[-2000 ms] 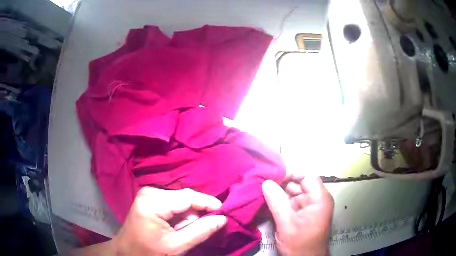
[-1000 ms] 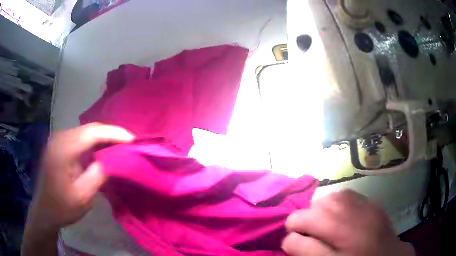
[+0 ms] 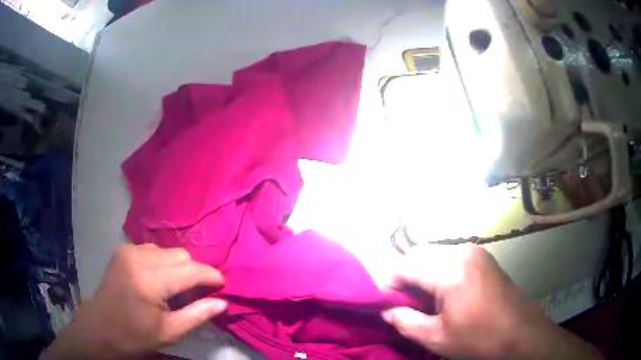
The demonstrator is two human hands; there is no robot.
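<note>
A large magenta garment piece (image 3: 232, 148) lies gathered on the white table, with folds towards its front edge. My left hand (image 3: 151, 299) pinches the cloth at the lower left between thumb and fingers. My right hand (image 3: 457, 299) pinches the same folded edge at the right, its fingers washed out by the lamp. The edge runs between both hands. Loose threads (image 3: 186, 230) lie on the cloth near my left hand. A tiny white mark (image 3: 300, 355) shows on the cloth at the bottom edge.
The cream sewing machine head (image 3: 520, 91) stands at the right, with a looped guard (image 3: 611, 169) on its front. Black looped handles (image 3: 613, 264) lie at the far right. Strong glare covers the machine bed. Dark cloth (image 3: 35, 190) is beyond the table's left edge.
The upper cloth is refolded and its loose threads now lie lower. My left hand has moved right and down from a second ago. The front fold is now drawn between both hands.
</note>
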